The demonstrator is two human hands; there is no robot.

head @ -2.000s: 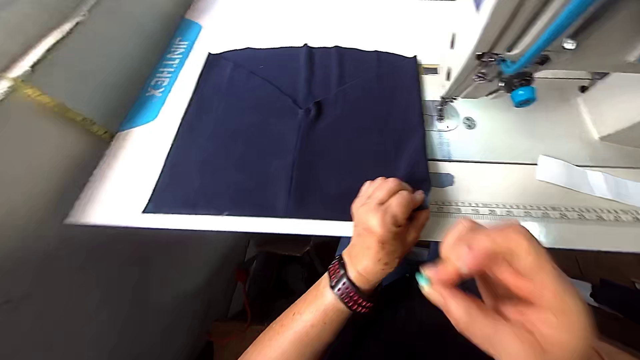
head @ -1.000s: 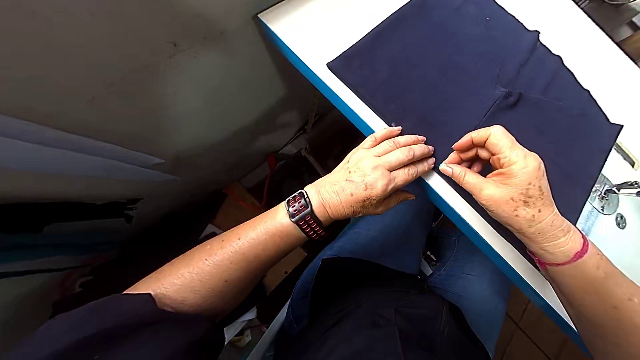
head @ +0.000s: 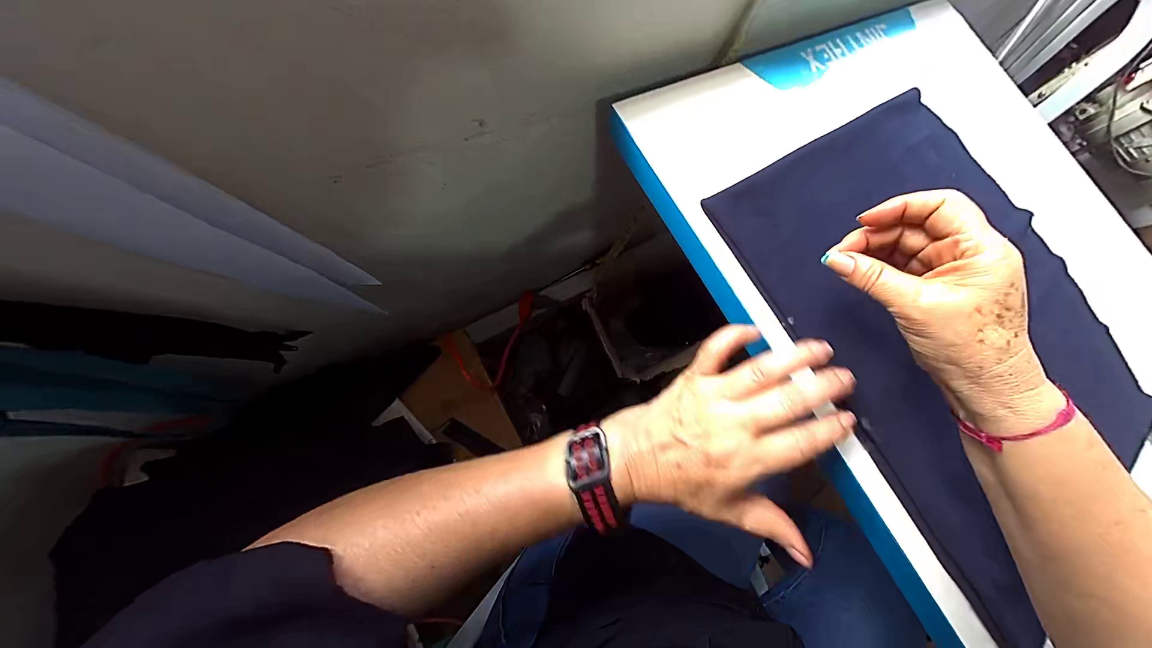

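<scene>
A navy fabric piece (head: 810,216) lies flat on the white table (head: 702,126) with a blue front edge. My left hand (head: 729,423), with a watch on the wrist, is spread over the table's near edge, its fingertips at the fabric's border; it holds nothing visible. Above the fabric is my right hand (head: 945,270), fingers curled, thumb and index close to each other. Whether something small is pinched there cannot be told. A pink cord bracelet circles that wrist.
A grey wall (head: 405,117) rises beside the table's end. Below the table edge are dark cloth, a brown board (head: 463,387) and assorted items on the floor. Part of a machine (head: 1129,126) shows at the upper right.
The view has swung strongly toward the table's end. My right hand, close beside the left at the table edge one second ago, is now apart from it over the fabric. The left fingers have spread.
</scene>
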